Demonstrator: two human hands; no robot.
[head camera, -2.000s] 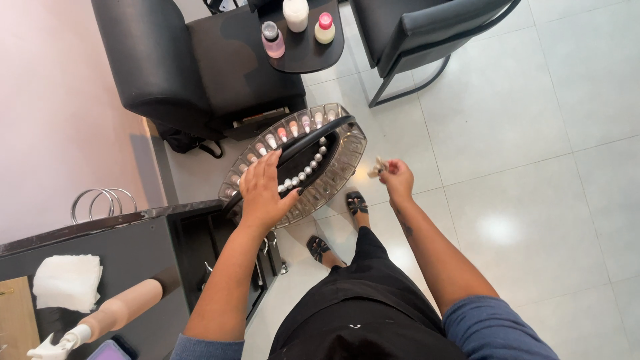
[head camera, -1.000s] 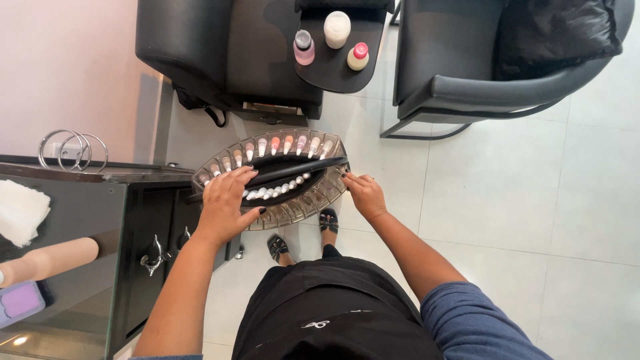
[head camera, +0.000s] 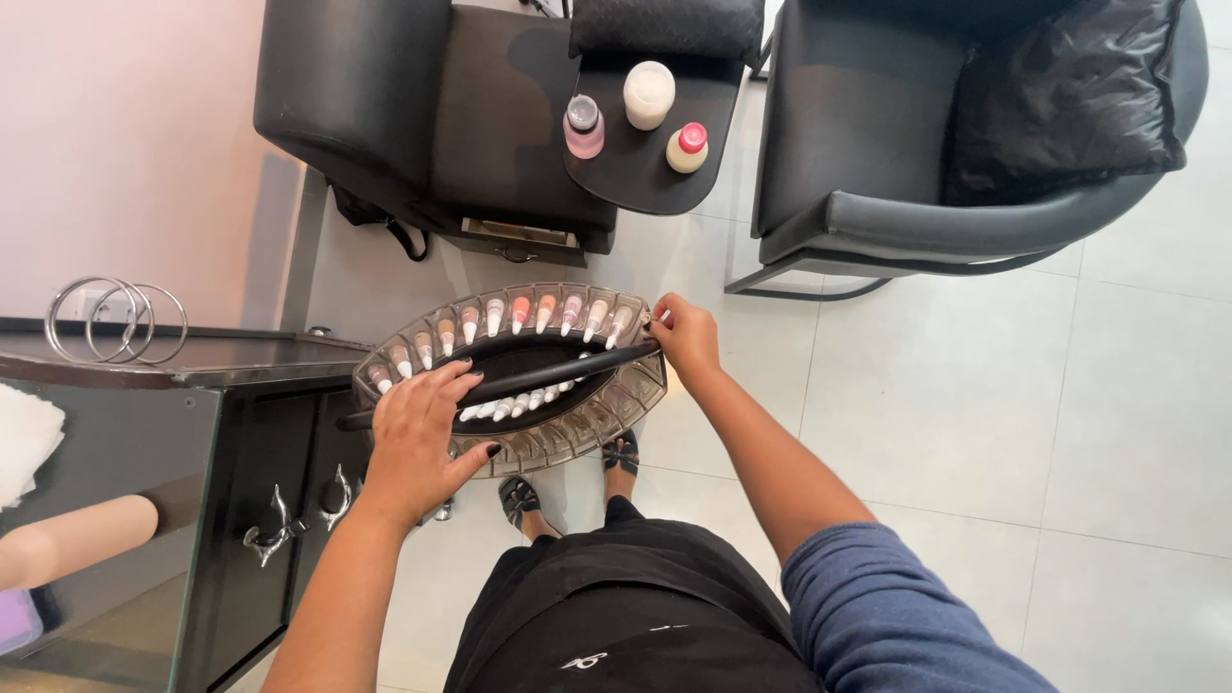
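An oval, smoky clear plastic basket (head camera: 577, 446) with a black bar handle (head camera: 568, 373) is held in front of my body. Rows of nail polish bottles (head camera: 520, 313) with white pointed caps stand in its rim slots, in brown, pink, orange and pale tones; white-capped ones lie along the near inner side. My left hand (head camera: 423, 438) grips the basket's near left side, thumb and fingers over the rim. At the right end, the fingers of my right hand (head camera: 681, 335) pinch together around something small and pale, touching the rim by the handle's end.
A dark cabinet with a glass top (head camera: 106, 452) stands at left, bearing metal rings (head camera: 115, 322), white tissue (head camera: 24, 443) and a beige cylinder (head camera: 82, 541). Ahead are black armchairs (head camera: 962, 231) and a small black table (head camera: 630, 183) with a pink bottle (head camera: 583, 128), a white jar (head camera: 649, 94) and a red-capped bottle (head camera: 687, 148).
Two seconds ago my right hand was apart from the basket, holding something small and pale; it is now at the basket's right end. The left hand stays on the basket. The view has shifted.
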